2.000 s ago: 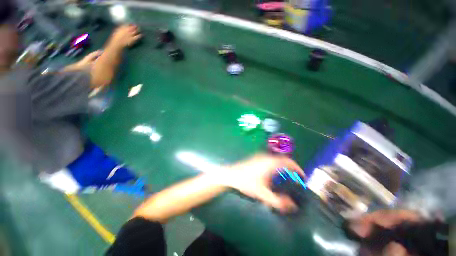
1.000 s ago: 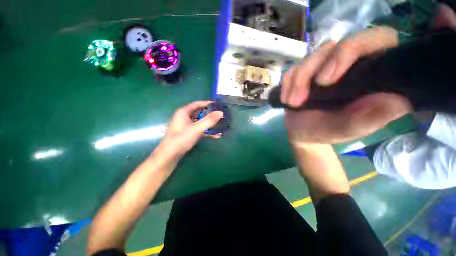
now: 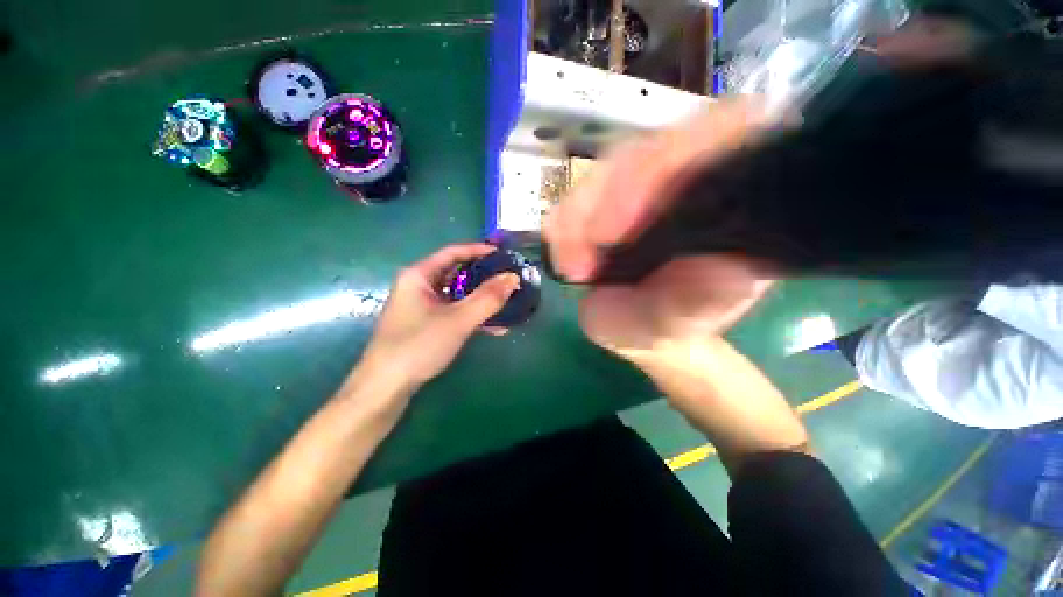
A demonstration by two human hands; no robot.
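My left hand [image 3: 437, 309] is closed around a black round unit [image 3: 511, 292] in front of the feeder, its dark end facing up, with a purple glow at its left side. My right hand [image 3: 664, 222] is blurred and wrapped around the long black electric screwdriver [image 3: 863, 175]. The driver lies nearly level, its front end pointing left beside the unit's right edge. I cannot tell whether its tip touches the unit. The blue-sided, white-fronted screw feeder [image 3: 612, 105] stands behind, its lower right part hidden by my right hand.
A lit pink unit [image 3: 356, 142], a white-faced round piece [image 3: 290, 93] and a green and white lit unit [image 3: 198, 140] stand on the green bench [image 3: 268, 251] left of the feeder. A clear plastic bag [image 3: 804, 47] lies right of it. A white-clothed person's part [image 3: 944, 362] shows at right.
My right hand and the screwdriver have moved left, from the feeder's lower right to beside the unit. My left hand still holds the unit, whose side glow went from blue to purple.
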